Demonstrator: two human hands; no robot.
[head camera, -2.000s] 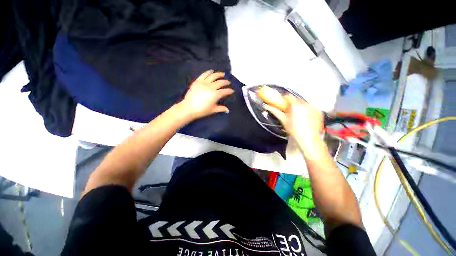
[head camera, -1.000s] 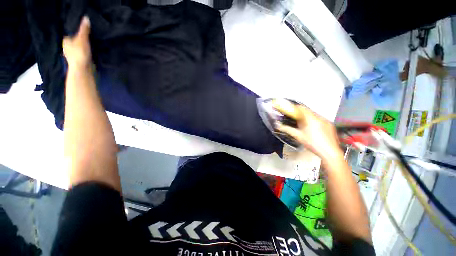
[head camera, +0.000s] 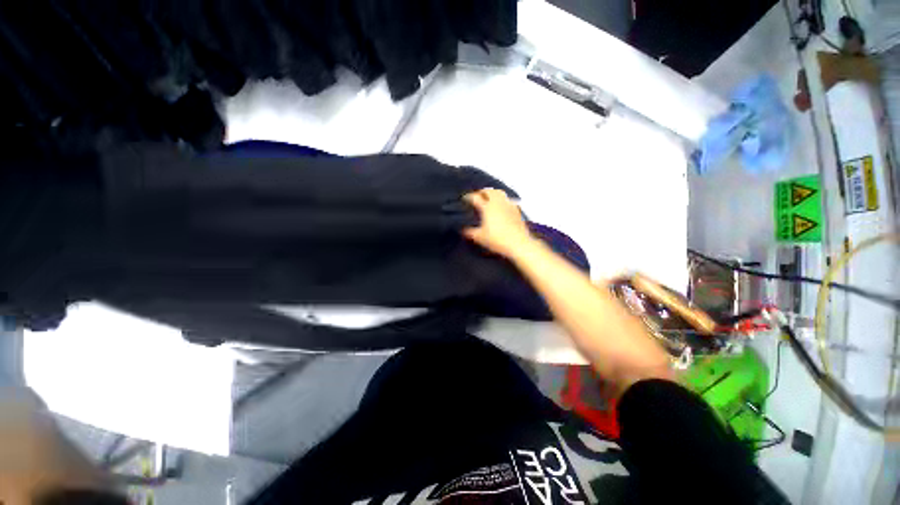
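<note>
A black garment (head camera: 286, 227) lies stretched along the navy pressing board (head camera: 569, 254), its left part blurred and running to the left edge. My right hand (head camera: 498, 223) grips the garment near its right end, fingers curled on the cloth. My left hand is out of the picture; only a blurred left forearm shows at the lower left. The steam iron (head camera: 663, 308) with its tan handle stands at the right end of the table, apart from my hand.
Dark garments (head camera: 296, 39) hang across the back left. A white-covered table (head camera: 612, 178) lies beyond the board. Light blue cloth (head camera: 747, 128), a green warning label (head camera: 797, 209), hoses and cables are at the right. Green (head camera: 735, 385) and red bags hang below the table's right end.
My right hand has let go of the iron, now at the right end, and taken hold of the garment. My left hand has left the view. The garment now lies straighter along the board.
</note>
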